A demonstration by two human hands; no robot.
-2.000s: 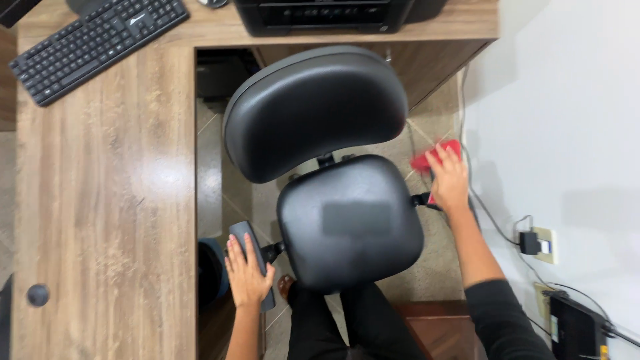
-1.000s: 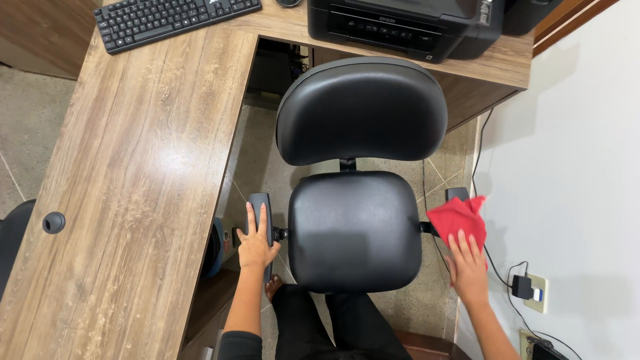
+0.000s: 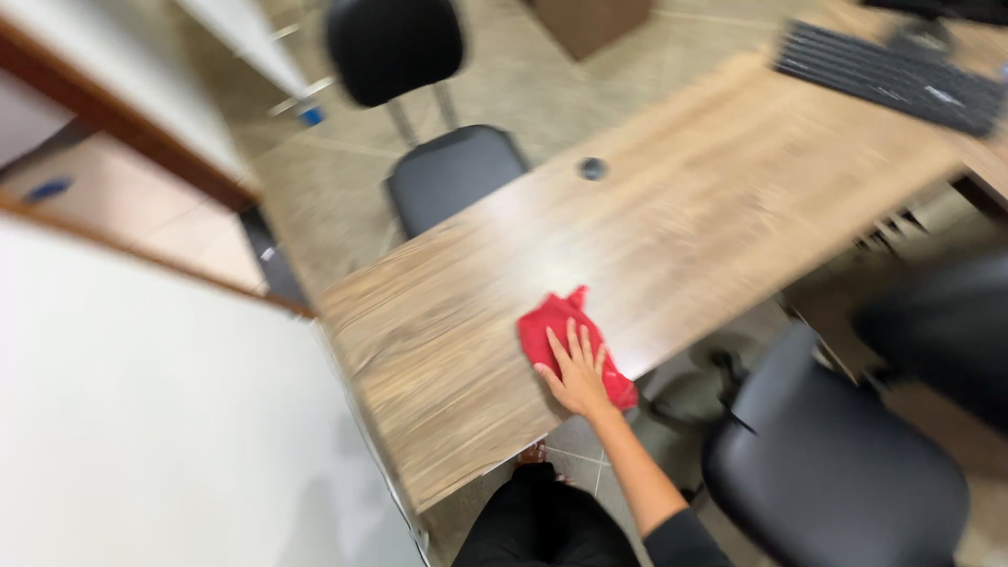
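My right hand [image 3: 581, 378] lies palm down with spread fingers on a crumpled red cloth [image 3: 543, 331]. It presses the cloth against the wood-grain desk top [image 3: 449, 354], near the desk's lower long edge. Part of the cloth shows beyond the fingertips and to the right of the wrist. A round dark cable grommet [image 3: 592, 168] sits near the far edge of the desk. My left hand is out of view.
A black office chair [image 3: 835, 480] stands at the right, close to the desk. Beyond the desk is another black chair [image 3: 457, 173]. A keyboard [image 3: 890, 75] lies at upper right. A white wall [image 3: 173, 409] borders the desk's left end.
The view has swung strongly toward the desk's other end. My right hand and the red cloth have gone from the chair's armrest to the desk top. My left hand, earlier on the other armrest, has left view.
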